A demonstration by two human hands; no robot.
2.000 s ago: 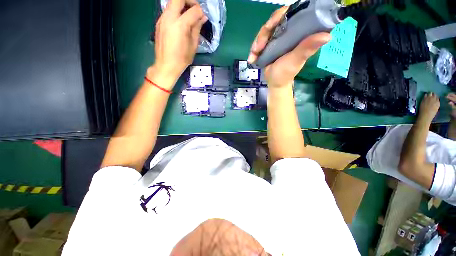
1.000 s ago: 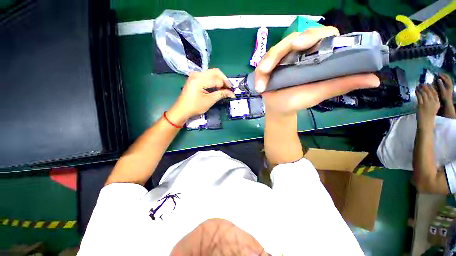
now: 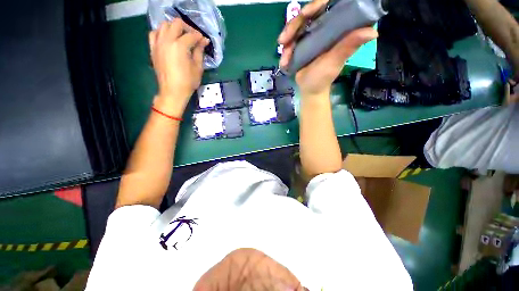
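Observation:
My right hand (image 3: 321,62) is closed around the grey electric screwdriver (image 3: 336,35), its tip beside the upper right housing. My left hand (image 3: 179,57) is at the open clear plastic bag (image 3: 211,21), fingers bent at its dark opening; whether it pinches a screw cannot be seen. Four black plastic housings (image 3: 233,94) lie in two rows on the green mat. Each has a silver metal plate (image 3: 261,82) with small dark holes on its left part.
Black trays (image 3: 42,96) are stacked at the left. A paste tube (image 3: 293,11) and a green box (image 3: 363,55) lie behind the screwdriver. A black parts pile (image 3: 412,62) is at the right, near another person's arm (image 3: 498,25). An open carton (image 3: 392,199) stands below the bench edge.
My left hand has moved from the screwdriver tip back to the bag. My right hand has tilted the screwdriver and drawn it off the plate. The other person's arm now reaches forward.

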